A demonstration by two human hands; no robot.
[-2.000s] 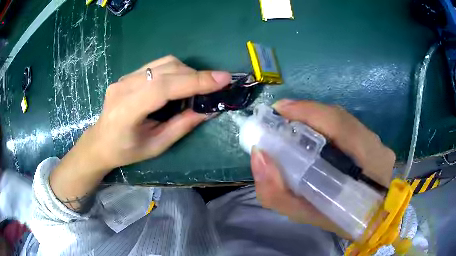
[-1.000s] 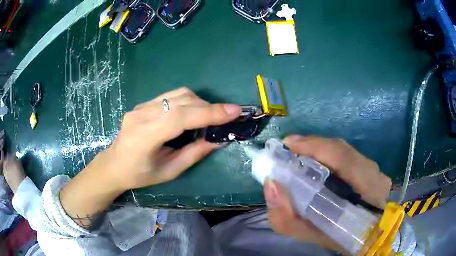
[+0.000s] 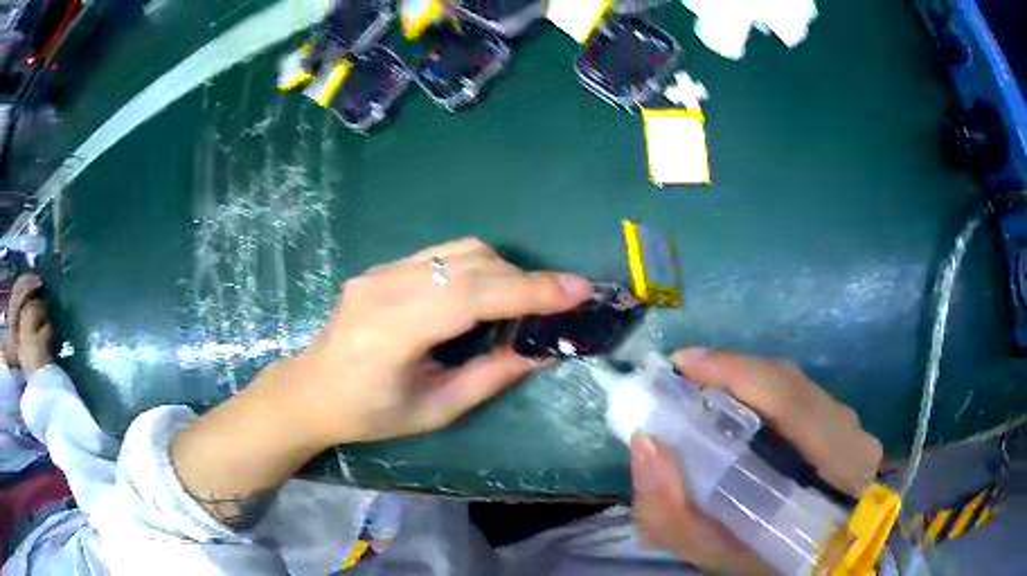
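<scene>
My left hand (image 3: 417, 338) grips a black watch housing (image 3: 569, 329) by its edges, tilted above the green bench. A battery with yellow edges (image 3: 653, 264) stands on its side at the housing's far right corner; the leads between them are blurred. My right hand (image 3: 766, 433) is closed around the clear-white glue syringe (image 3: 698, 450), with a yellow cap (image 3: 865, 534) at its rear. The syringe's tip points at the housing's near right edge; whether it touches is too blurred to tell.
On the green bench (image 3: 451, 180) lie several watch housings (image 3: 628, 62) with batteries at the back, a flat battery (image 3: 677, 147) and white crumpled tissue (image 3: 752, 20). A blue box (image 3: 991, 101) and clear hose (image 3: 937, 326) are at right. Another person's hand (image 3: 28, 321) is at far left.
The view has shifted, so more housings and the tissue show at the back and the bench things sit lower and further right. My hands keep the same holds on housing and syringe.
</scene>
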